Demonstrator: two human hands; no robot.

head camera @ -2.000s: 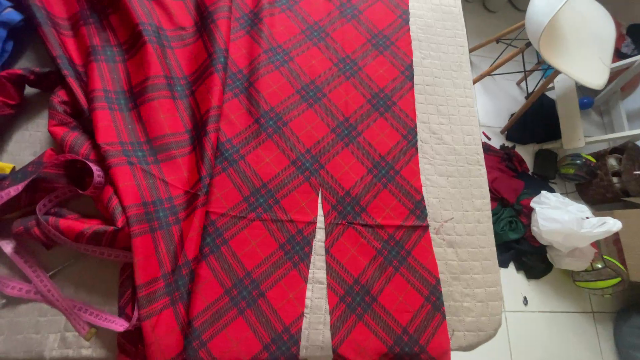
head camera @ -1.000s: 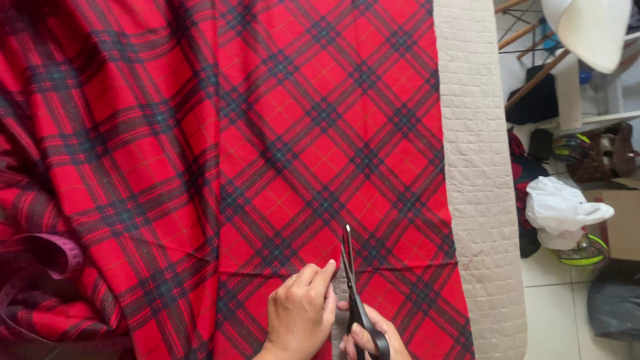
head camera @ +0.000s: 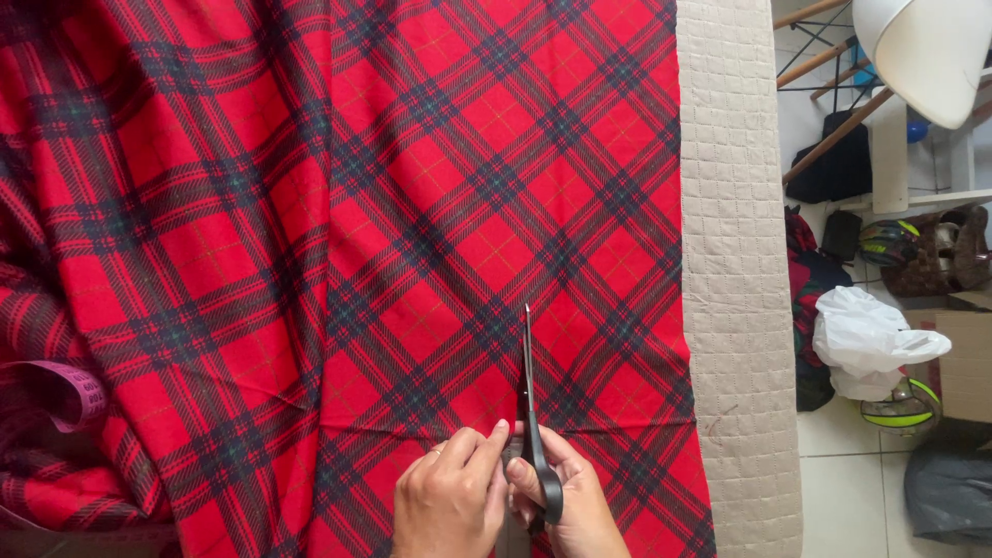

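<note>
Red tartan fabric (head camera: 496, 248) lies spread over a beige quilted cover, its left part in loose folds. A slit runs up from the bottom of the view between my hands. My right hand (head camera: 573, 496) holds black-handled scissors (head camera: 529, 403) at the top of this slit, the blades pointing away from me and nearly closed along the fabric. Just left of the scissors, my left hand (head camera: 457, 492) rests on the fabric beside the slit, index finger extended; whether it pinches the edge cannot be told.
The quilted cover (head camera: 736, 232) shows along the fabric's right side. A pink tape measure (head camera: 74, 391) curls at the left. Beyond the cover, on the tiled floor, are a white plastic bag (head camera: 860, 333), shoes (head camera: 899, 407), a cardboard box (head camera: 961, 356) and a white chair (head camera: 922, 54).
Both hands and the scissors, out of view two seconds ago, came in at the slit by one second ago. They remain there now. The view has shifted and come closer to the fabric.
</note>
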